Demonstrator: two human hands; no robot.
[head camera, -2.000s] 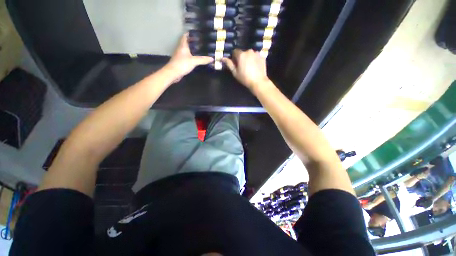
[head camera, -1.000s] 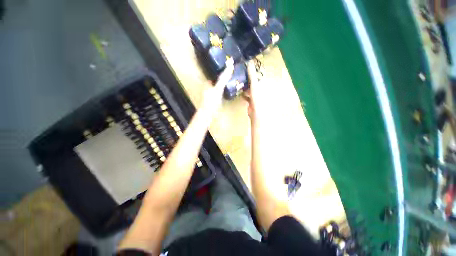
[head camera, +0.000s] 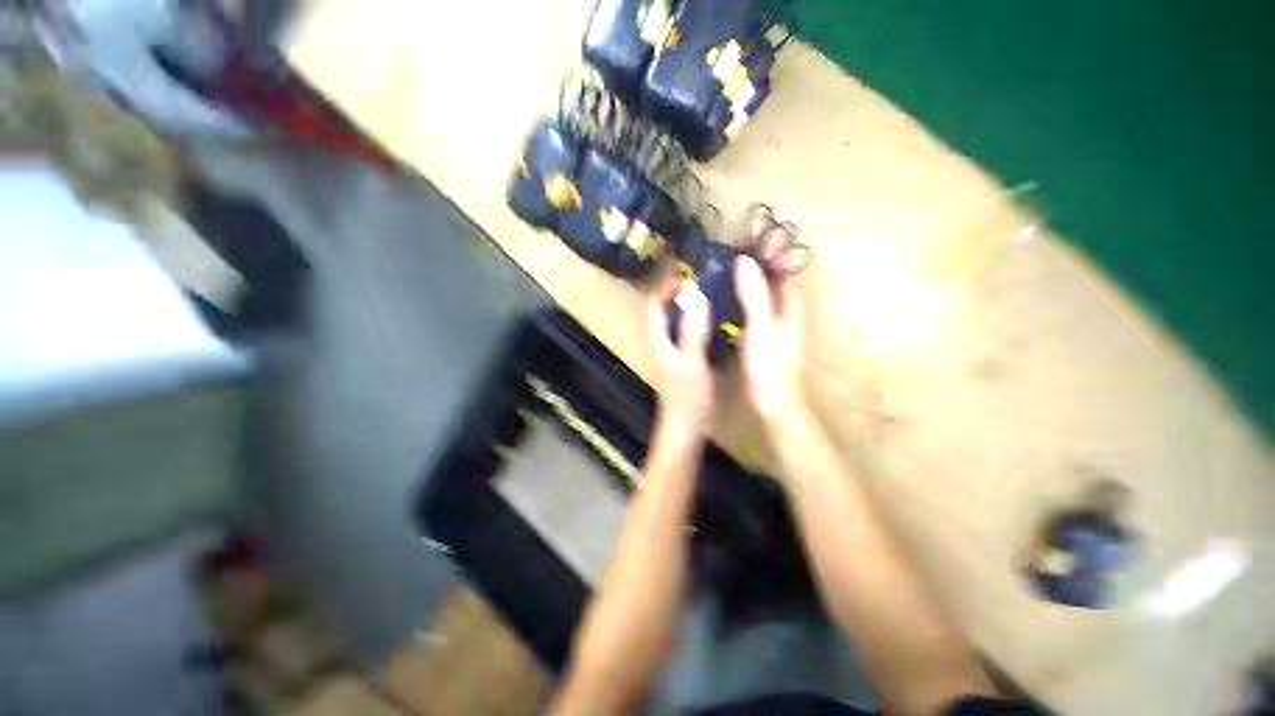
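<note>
My left hand (head camera: 682, 340) and my right hand (head camera: 768, 325) are close together over the tan bench-top, with a small batch of black units (head camera: 716, 287) held between them. Thin cord loops stick out by the right fingertips. More stacks of black units (head camera: 594, 203) with yellow and cream marks lie just beyond my hands, with bundled cords (head camera: 629, 133) between them. The black tray (head camera: 469, 476) is beside the bench at lower centre, with a pale divider sheet (head camera: 562, 492) and a row of packed units. The frame is blurred.
The green conveyor belt (head camera: 1119, 168) runs along the upper right. Another small cluster of units (head camera: 1079, 557) lies on the bench-top (head camera: 923, 378) at lower right. Shiny tape shows beside it. Grey floor (head camera: 364, 364) is left of the bench.
My view has turned and moved closer to the bench. My hands, over the tray two seconds ago, reached the stack one second ago and now hold units slightly apart from it.
</note>
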